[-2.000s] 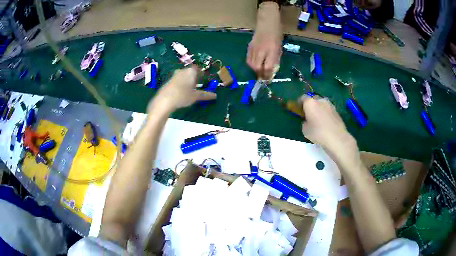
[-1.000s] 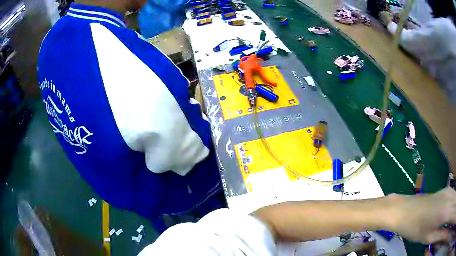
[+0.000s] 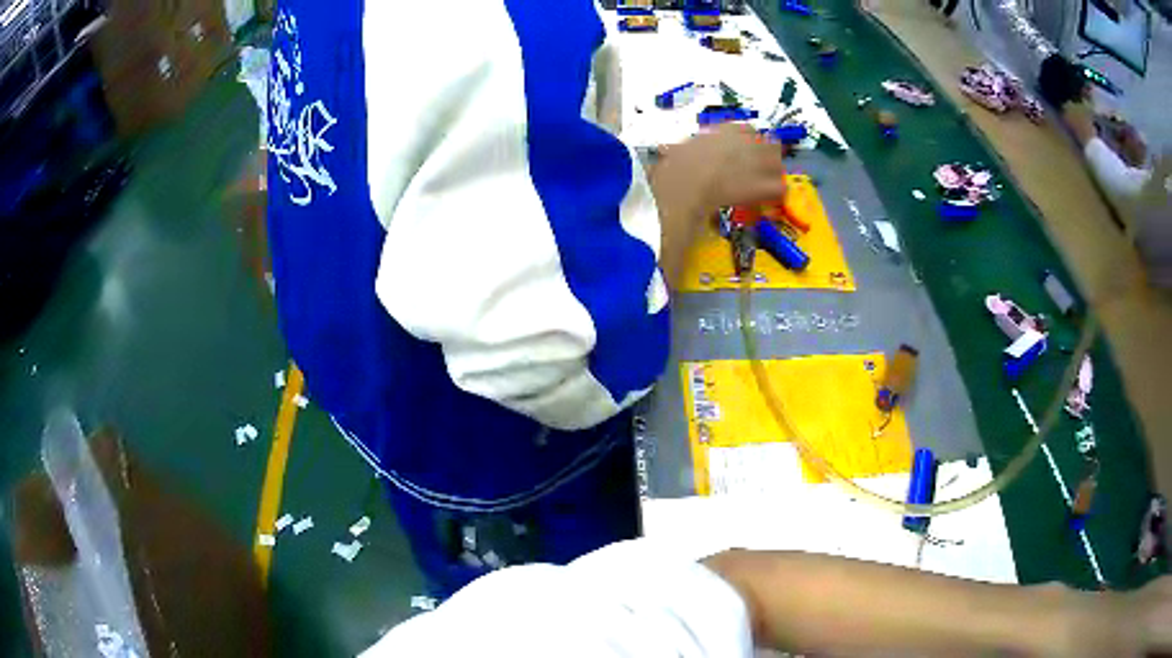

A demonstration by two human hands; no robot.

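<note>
My left forearm reaches across the bottom to the right edge, where my left hand (image 3: 1131, 622) is blurred and cut off, so its fingers and anything in them cannot be seen. My right hand is out of the picture. A blue battery cell (image 3: 920, 483) with thin wires lies on the white sheet beyond my forearm. A yellow-brown wrapped cell (image 3: 898, 375) with wires lies partly on the nearer yellow work sheet (image 3: 797, 401).
A person in a blue and white jacket (image 3: 501, 244) is at the left, one hand over the orange-red glue gun (image 3: 794, 216). Its pale hose loops over the bench. The green belt (image 3: 958, 257) carries pink car shells (image 3: 1015, 316) and a white strip (image 3: 1056, 463).
The view has swung left from the belt and carton to the neighbour's station. My right hand and the carton have left the picture. The neighbour's hand has come onto the glue gun.
</note>
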